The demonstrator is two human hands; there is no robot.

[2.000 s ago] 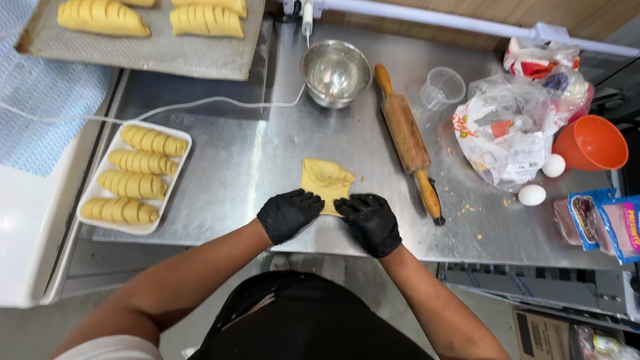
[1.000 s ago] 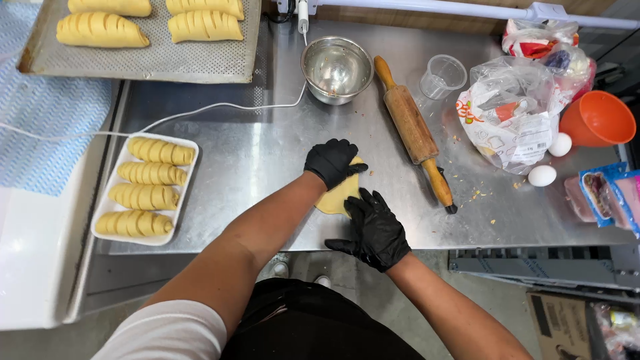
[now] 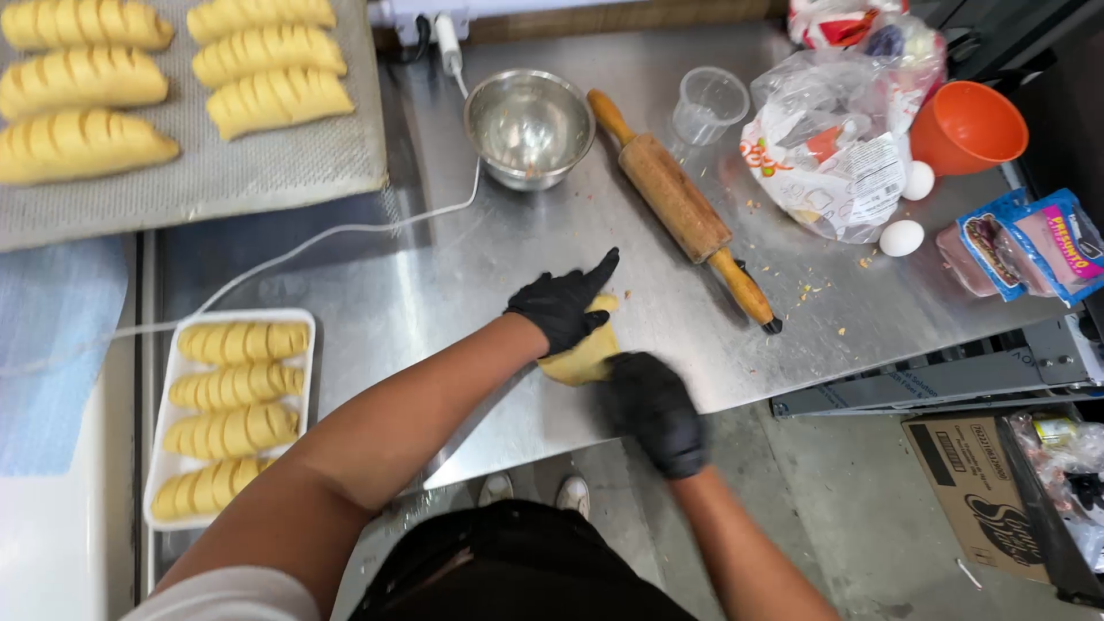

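A flat piece of yellow dough (image 3: pixel 580 357) lies on the steel table near its front edge. My left hand (image 3: pixel 565 306), in a black glove, rests over the dough's upper part, with the index finger pointing away from me. At the dough's lower right edge is my right hand (image 3: pixel 657 412), also black-gloved and blurred by motion; its fingers are not clear. A wooden rolling pin (image 3: pixel 675 197) lies to the right, beyond my hands. Behind the dough stands a steel bowl (image 3: pixel 530 129). Scored dough rolls (image 3: pixel 231 385) sit in a white foam tray (image 3: pixel 312 345) at the left.
More scored rolls lie on a perforated baking tray (image 3: pixel 285 190) at upper left. A white cable (image 3: pixel 345 228) crosses the table. At the right are a plastic cup (image 3: pixel 709 105), a plastic bag (image 3: pixel 828 147), an egg (image 3: pixel 901 238), an orange bowl (image 3: pixel 970 129) and meat packs (image 3: pixel 1026 246).
Two seconds ago both hands were at the dough's near corners, and its far part looked folded. My left hand has moved onto the dough's upper part, and the dough now appears flat.
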